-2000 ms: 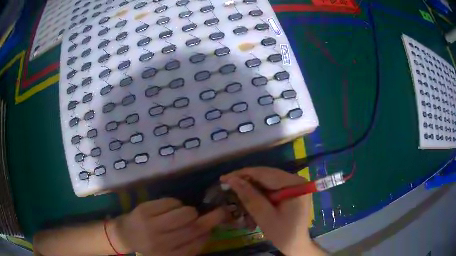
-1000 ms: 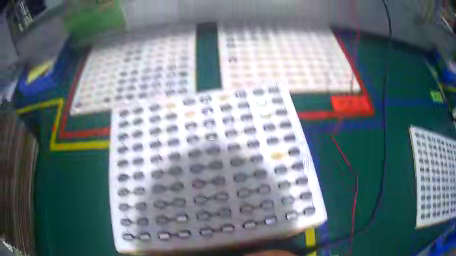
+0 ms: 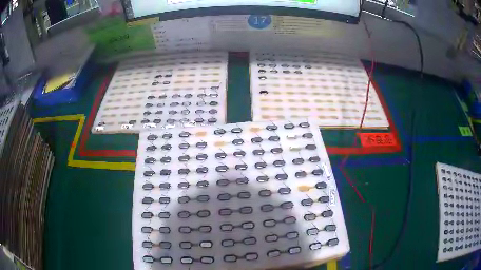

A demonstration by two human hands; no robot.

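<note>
The white working tray point(image 3: 176, 221) lies nearest in front of me, with rows of small dark oval components point(image 3: 240, 226) in linked pairs. A few of its slots show tan or orange with no dark oval, such as one near the right edge point(image 3: 305, 187). A round shadow covers the tray's middle. Both my hands are out of the picture, below its lower edge. The probe and the fixture are also out of view. The thin red lead point(image 3: 372, 232) and the dark cable point(image 3: 410, 211) run down the right side.
Two rear trays point(image 3: 184, 87) point(image 3: 316, 108) lie behind, the right one mostly tan slots. A red label point(image 3: 377, 140) is beside it. A side tray point(image 3: 458, 211) is far right, stacked trays point(image 3: 31, 179) far left, a blue bin point(image 3: 60, 95) left rear. A monitor point(image 3: 242, 9) is at the top.
The view has tilted upward, so the tray appears lower and the rear trays and monitor show. Both hands and the red probe, visible two seconds ago, have left the picture.
</note>
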